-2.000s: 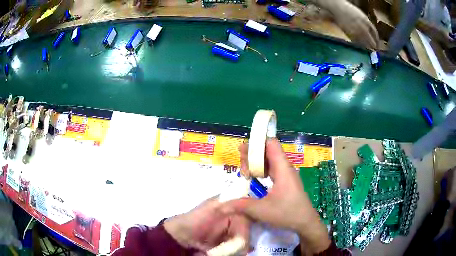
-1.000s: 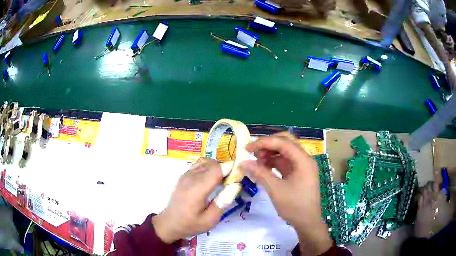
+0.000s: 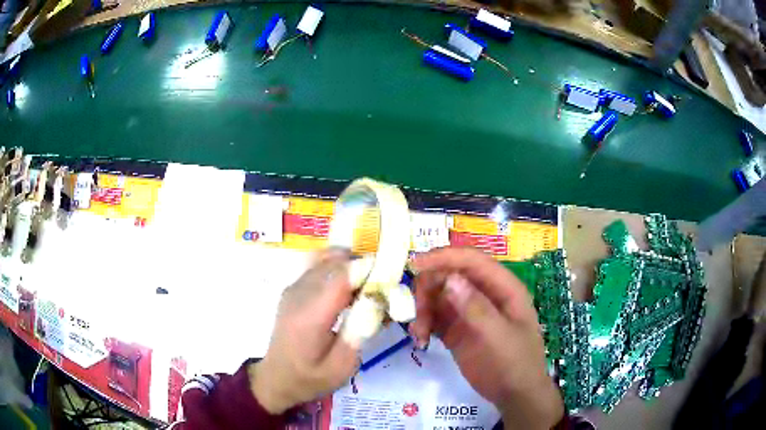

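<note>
My left hand (image 3: 311, 327) holds the cream masking tape roll (image 3: 393, 231) upright, with cream tape wrapped around its thumb and a fingertip. My right hand (image 3: 483, 323) is just right of the roll, fingers bent and apart, with nothing visible in it. A crumpled bit of cream tape shows at the bottom of the roll, between the hands. A blue battery pack (image 3: 385, 346) with a white side lies on the printed sheet below the hands, partly hidden by them.
Blue battery packs with thin leads (image 3: 448, 63) lie on the green conveyor belt (image 3: 336, 126) ahead. Green PCB panels (image 3: 617, 294) are piled on brown board at right. Beige pieces (image 3: 34, 206) stand at the left bench edge. A grey post (image 3: 735, 210) is at far right.
The tape roll passed from my right hand to my left, then stayed there. My right hand has moved slightly away from the roll. The belt packs appear shifted right and up.
</note>
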